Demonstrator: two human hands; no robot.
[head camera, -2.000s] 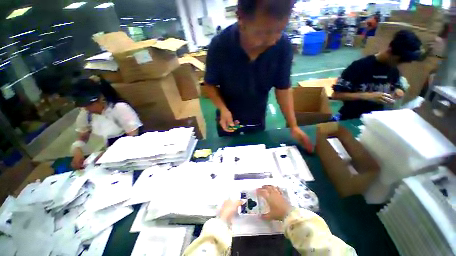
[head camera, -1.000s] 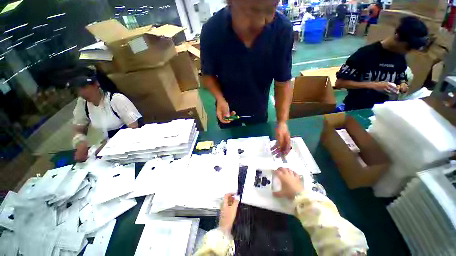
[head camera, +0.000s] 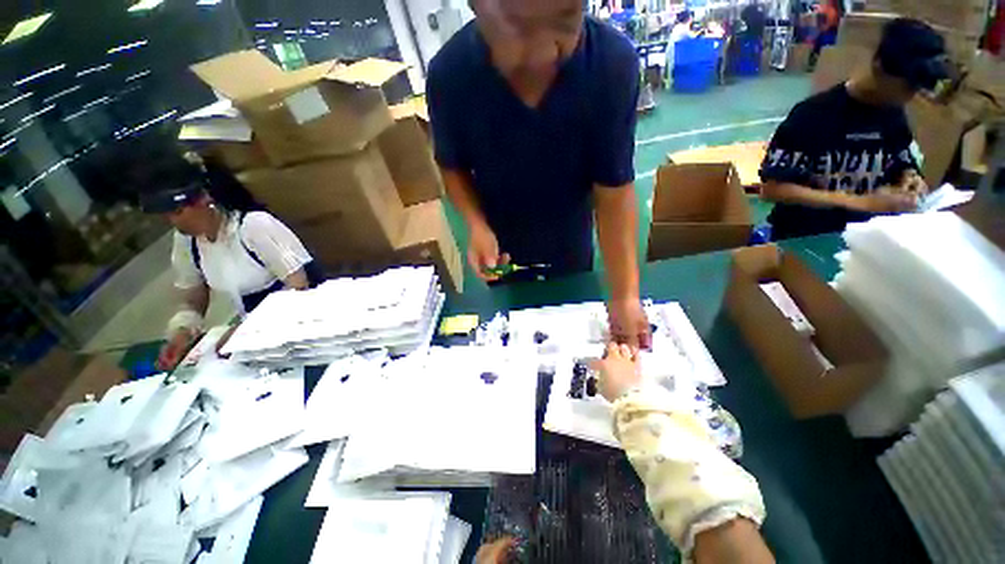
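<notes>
A white panel (head camera: 568, 415) with a dark component and dark cutout lies in front of me, right of centre. My right hand (head camera: 619, 372) rests over its right part, fingers at the far edge, close to the hand of the person opposite; whether it grips anything is hidden. My left hand (head camera: 498, 551) is at the bottom edge, mostly cut off, at the left side of the dark ribbed blister tray (head camera: 573, 496). A screwdriver (head camera: 516, 268) with a green-yellow handle is in the opposite person's other hand.
White panels are stacked (head camera: 441, 408) left of the tray, with another stack (head camera: 331, 314) behind and a loose heap (head camera: 99, 485) at far left. A clear bag (head camera: 719, 424) lies right of my panel. An open carton (head camera: 810, 331) and tall white stacks (head camera: 926, 297) stand at right. Three workers surround the table.
My left hand has moved down and towards me, from the panel to the tray's near left. The panel has shifted slightly away and right; my right hand has moved further forward over it.
</notes>
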